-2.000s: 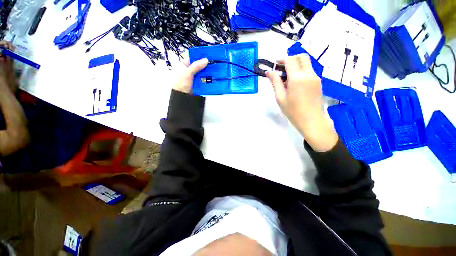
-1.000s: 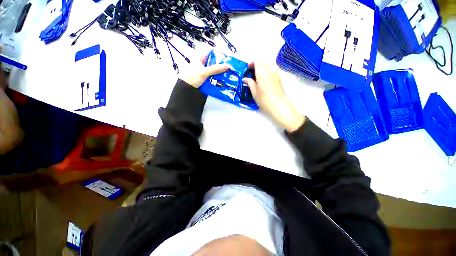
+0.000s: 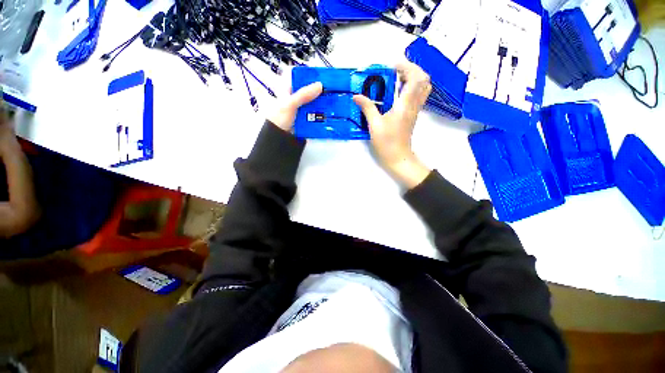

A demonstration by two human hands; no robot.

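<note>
A bright blue blister tray (image 3: 335, 127) is held level above the table in front of me. A black data cable (image 3: 374, 88) lies in it, its coil in the right-hand recess and a metal-tipped plug showing at the left. My left hand (image 3: 293, 108) grips the tray's left end, thumb on top. My right hand (image 3: 395, 116) grips the right end, with its thumb on the cable by the coil. The fingers under the tray are hidden.
A black cable pile (image 3: 244, 33) lies at the back. Printed sleeves (image 3: 503, 65) are stacked at right, beside empty blue trays (image 3: 516, 173). A blue-and-white pack (image 3: 131, 120) lies at left. Another person's arm (image 3: 16, 182) is at the left edge, near a red stool (image 3: 124, 226).
The cable's coil, earlier in my right hand beside the tray, is now inside the tray's right recess. The tray has turned from tilted to level, and my right hand has shifted to its right end.
</note>
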